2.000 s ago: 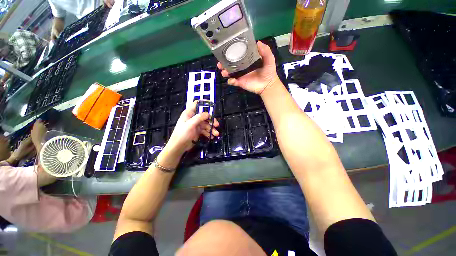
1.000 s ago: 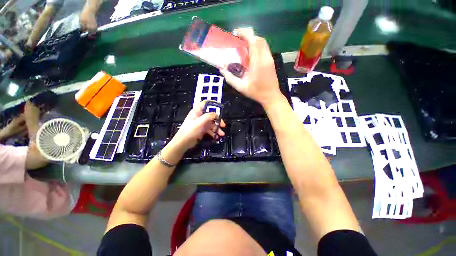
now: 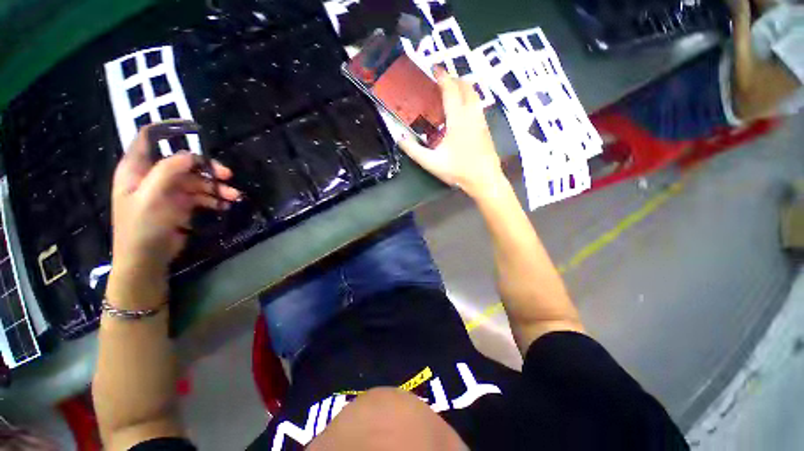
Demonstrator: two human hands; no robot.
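My right hand [image 3: 458, 132] holds a smartphone [image 3: 407, 95] with its reddish screen showing, near the right corner of the black blister tray [image 3: 291, 114]. My left hand [image 3: 163, 189] is over the left part of the tray, its fingertips around a small dark part [image 3: 172, 132]. Part of that item is hidden by the fingers. A white die-cut sticker sheet [image 3: 141, 77] with dark squares lies on the tray just beyond my left hand. A cream-gold frame [image 3: 52, 263] sits in a tray pocket at the near left.
Empty white liner sheets [image 3: 547, 123] lie to the right at the bench edge, with more beyond the phone. Spare sticker sheets [image 3: 16, 308] are at the far left edge. Another person's arm [image 3: 756, 66] shows at upper right. A red stool [image 3: 630, 150] stands beyond the bench.
The view has swung right and tilted. My right hand has turned the phone from back to screen side and brought it lower, beside the liners. My left hand still holds the small dark part.
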